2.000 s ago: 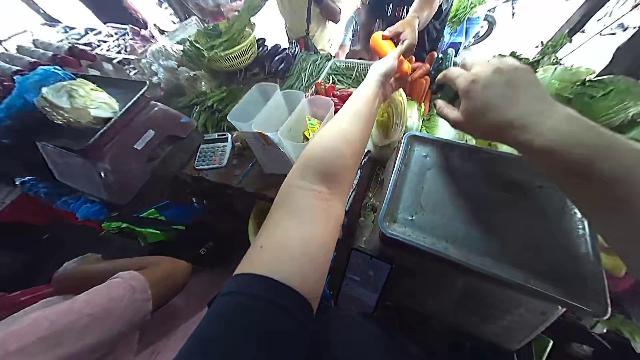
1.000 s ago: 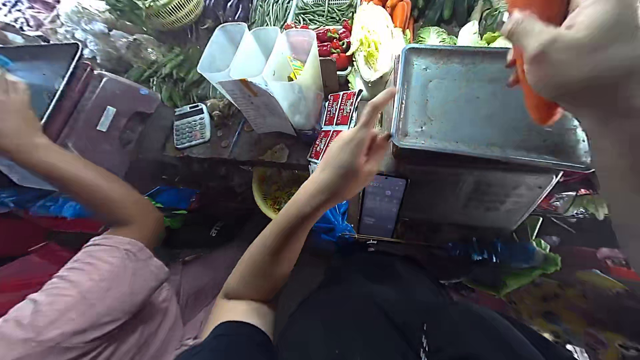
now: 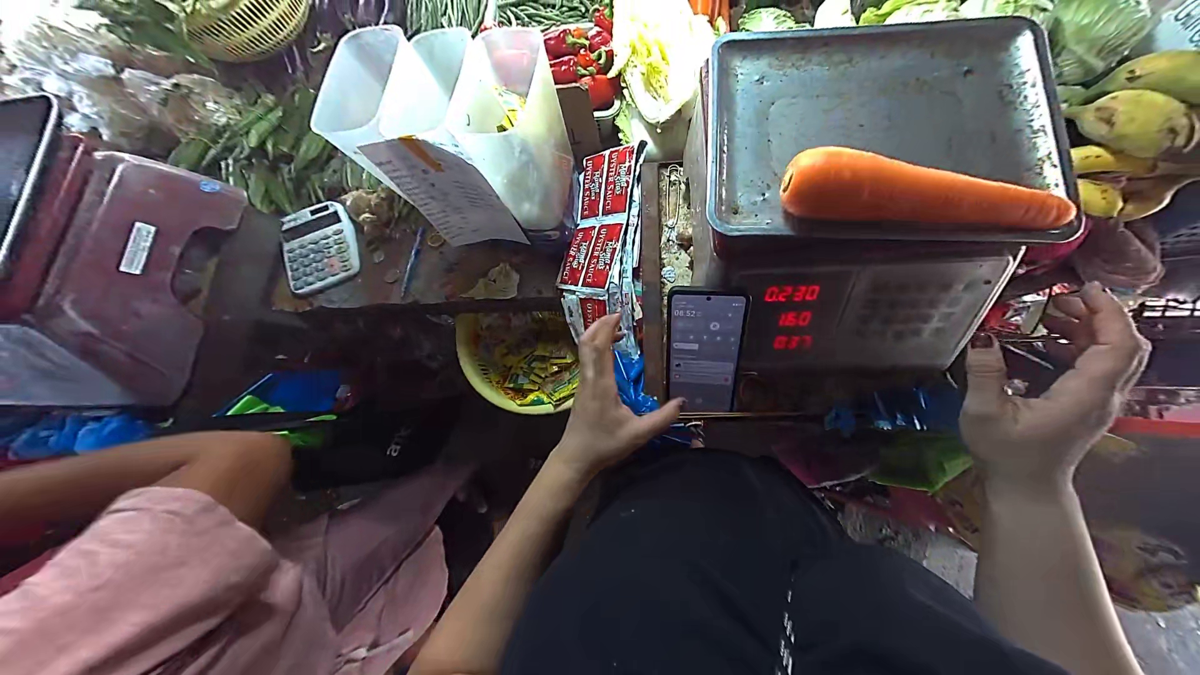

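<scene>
One large orange carrot lies along the front edge of the metal weighing pan of a digital scale, whose red display is lit. My right hand is held beside the scale's right front corner, fingers apart and holding nothing. Below the hanging strip of red sauce sachets, my left hand is empty with its thumb and fingers spread. Between that hand and the scale's display stands a smartphone with its screen on.
A person in a pink shirt sits at the left beside another scale. A calculator, white plastic containers and a yellow basket of packets are left of the sachets. Green leafy vegetables, red peppers and bananas line the back.
The carrot, in my right hand one second ago, now lies on the weighing pan, let go. My right hand has come down to the scale's right side. The view has tilted down since the earliest frame.
</scene>
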